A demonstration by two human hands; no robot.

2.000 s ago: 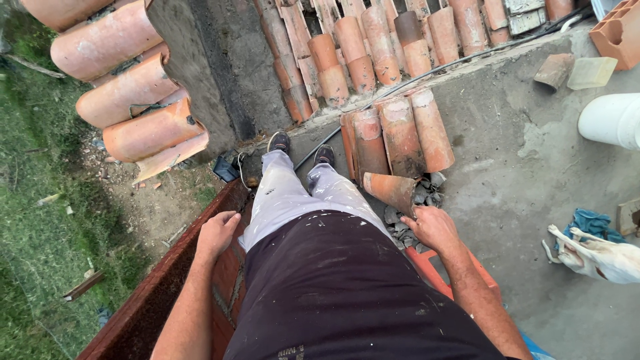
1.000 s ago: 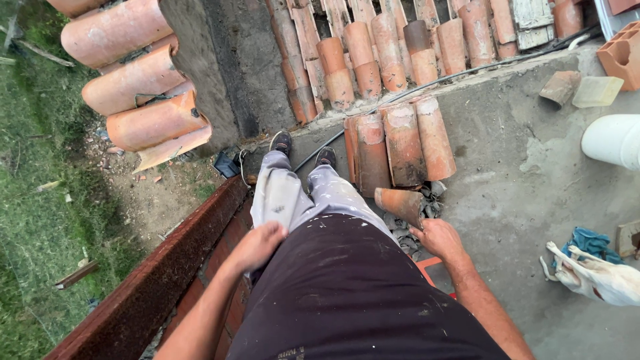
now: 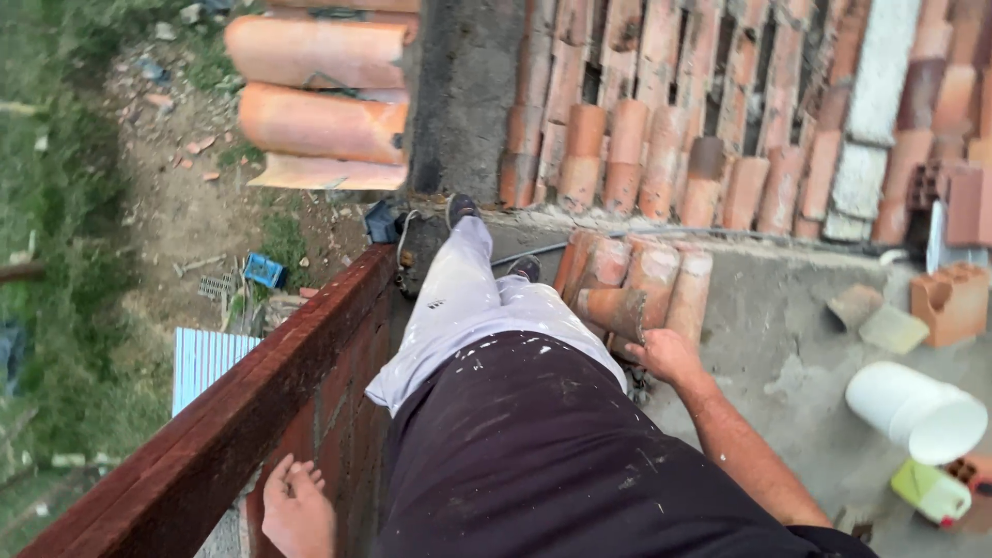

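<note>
My right hand (image 3: pixel 668 355) grips the near end of a curved clay roof tile (image 3: pixel 612 308) at the right of my legs. Beyond that tile, several more clay tiles (image 3: pixel 655 267) lie side by side on the concrete. My left hand (image 3: pixel 298 500) is at the lower left, its fingers loosely curled and apart, holding nothing. It is beside a brick wall (image 3: pixel 333 418) topped by a reddish-brown beam (image 3: pixel 256 387).
Tiled roofing (image 3: pixel 666 163) spans the top; a cable (image 3: pixel 697 230) runs along its edge. A white bucket (image 3: pixel 914 411), a hollow brick (image 3: pixel 949 304) and a yellowish jug (image 3: pixel 930 490) are at right. Left of the beam, the ground lies lower, with a blue crate (image 3: pixel 265 270).
My left hand has moved away from my trousers, out toward the brick wall. My right hand still holds the tile. The view has shifted, and the dog seen earlier at right is out of frame.
</note>
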